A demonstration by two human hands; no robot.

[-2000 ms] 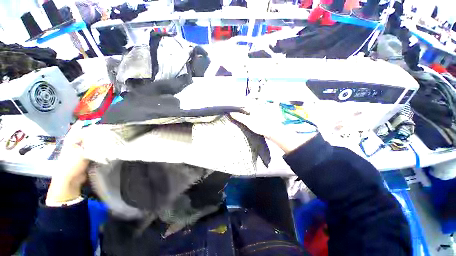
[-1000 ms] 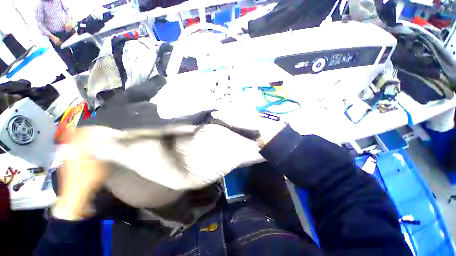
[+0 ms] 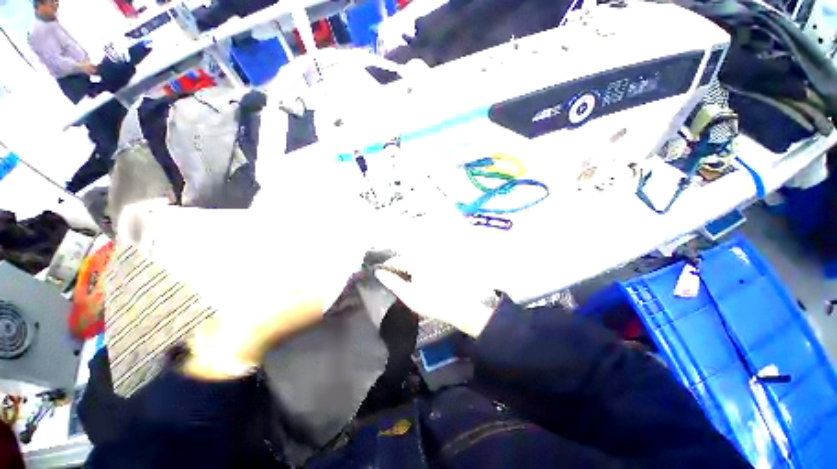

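Observation:
The garment piece, with a grey part [image 3: 326,371] and black parts, hangs over the table's front edge onto my lap. A striped light panel [image 3: 151,311] of cloth shows at the left. My right hand [image 3: 440,293] pinches the cloth's edge near the table's front edge. My left hand [image 3: 252,334] is blurred and overexposed over the cloth at the left; its fingers cannot be made out. The white sewing machine [image 3: 440,87] stands behind, its needle area [image 3: 381,179] beyond my hands and apart from the cloth.
Thread snips [image 3: 491,222] and teal and yellow loops [image 3: 500,183] lie on the machine bed. Grey and black cut pieces [image 3: 206,147] lie at the back left. A red-orange box [image 3: 92,289] is at the left. A blue bin [image 3: 725,339] is at the lower right. A person [image 3: 60,46] is at the far left.
The view has turned and tilted. My left hand has moved inward over the cloth, and the striped panel now shows at the left. My right hand still pinches the edge.

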